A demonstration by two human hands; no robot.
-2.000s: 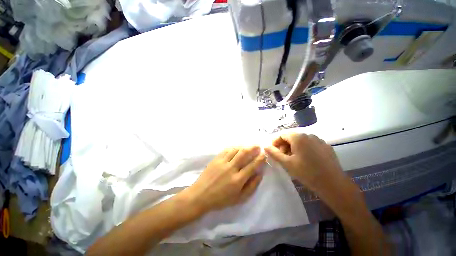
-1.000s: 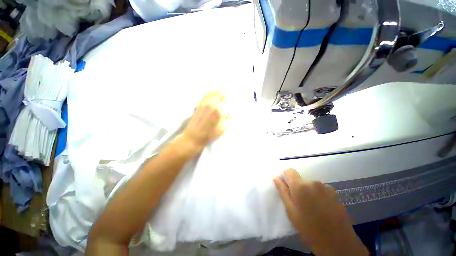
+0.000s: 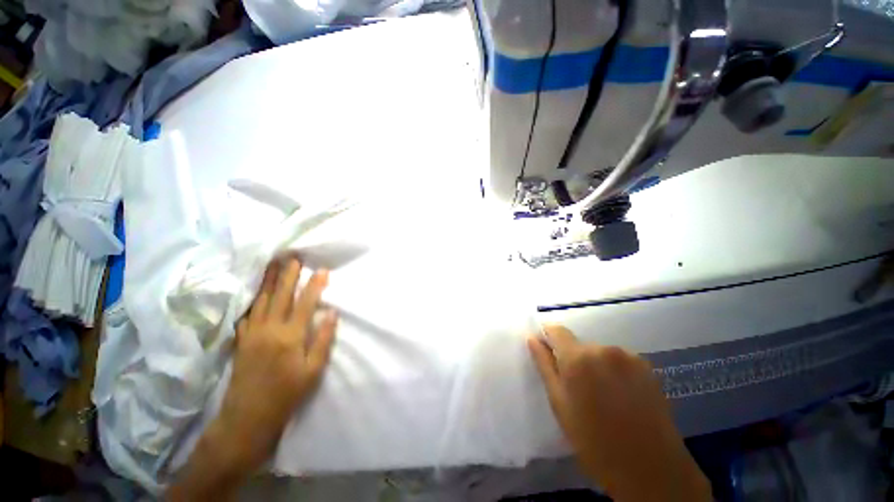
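Note:
A thin white garment (image 3: pixel 392 392) lies on the sewing table, bunched at its left side and flatter toward the right. My left hand (image 3: pixel 284 333) lies on the bunched cloth with its fingers spread. My right hand (image 3: pixel 598 402) pinches the cloth's right edge between thumb and forefinger, in front of the dark seam line. The presser foot area (image 3: pixel 539 211) of the sewing machine (image 3: pixel 588 108) is behind and between the hands. Lamp glare hides the cloth's far edge and whether it reaches the foot.
A tied bundle of white strips (image 3: pixel 74 216) is at the left, on blue-grey cloth (image 3: pixel 34 338). White material (image 3: pixel 118 34) is heaped at the upper left. A ruler strip (image 3: pixel 735 373) runs along the front edge at the right. The tension knob (image 3: pixel 755 103) is on the machine head.
My left hand has moved left and toward me, off the brightly lit area, and the cloth has bunched at the left. My right hand stays at the cloth's right edge. The camera view has shifted.

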